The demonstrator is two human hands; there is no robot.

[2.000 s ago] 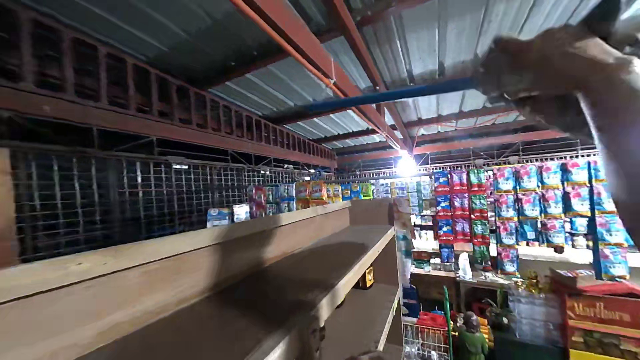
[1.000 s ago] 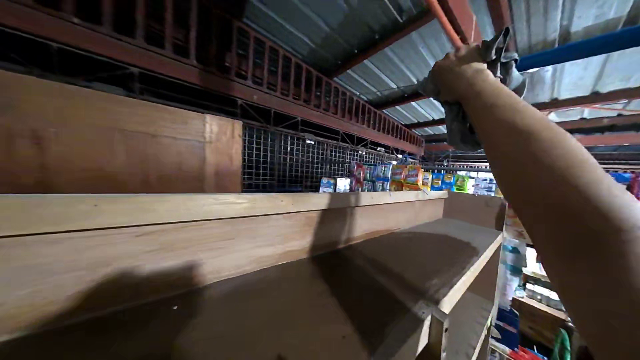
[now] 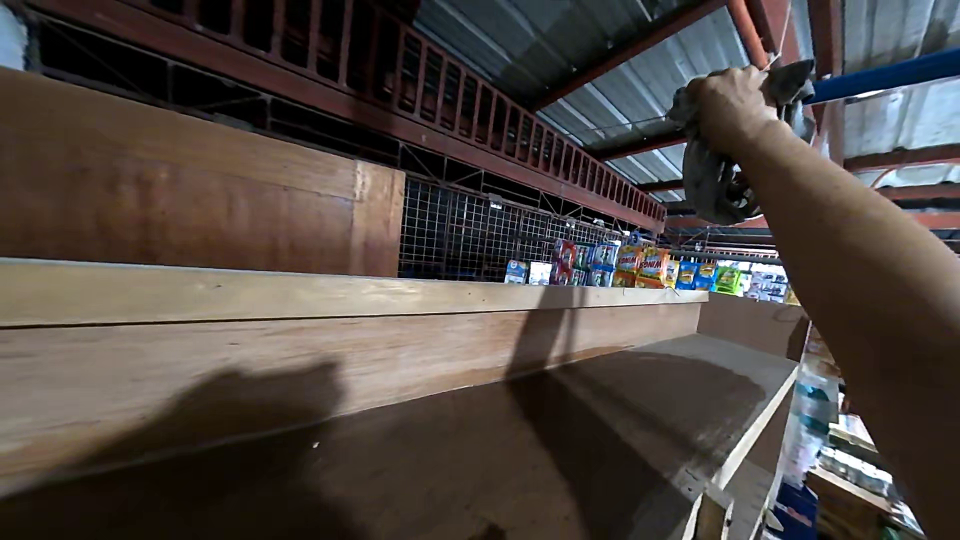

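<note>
My right hand (image 3: 731, 109) is raised at the upper right, its fingers closed on a crumpled grey cloth (image 3: 709, 184) that hangs below it. The cloth is beside the near end of a blue pipe (image 3: 892, 78) under the metal roof; whether they touch, I cannot tell. Below my arm runs a wooden shelf (image 3: 450, 442) with a raised back board, and shadows fall across both. A darker, damp-looking patch (image 3: 667, 382) marks the shelf's far part. My left hand is out of view.
Packets of goods (image 3: 651, 266) hang beyond the back board, by a wire grid (image 3: 457, 232). A plywood panel (image 3: 187, 195) stands at the left. Red steel beams (image 3: 637, 52) cross overhead. Stacked goods (image 3: 855, 472) lie lower right, past the shelf's edge.
The view has swung left and closer to the shelf since two seconds ago. The plywood panel has come into view. My raised right hand holds the cloth beside the blue pipe.
</note>
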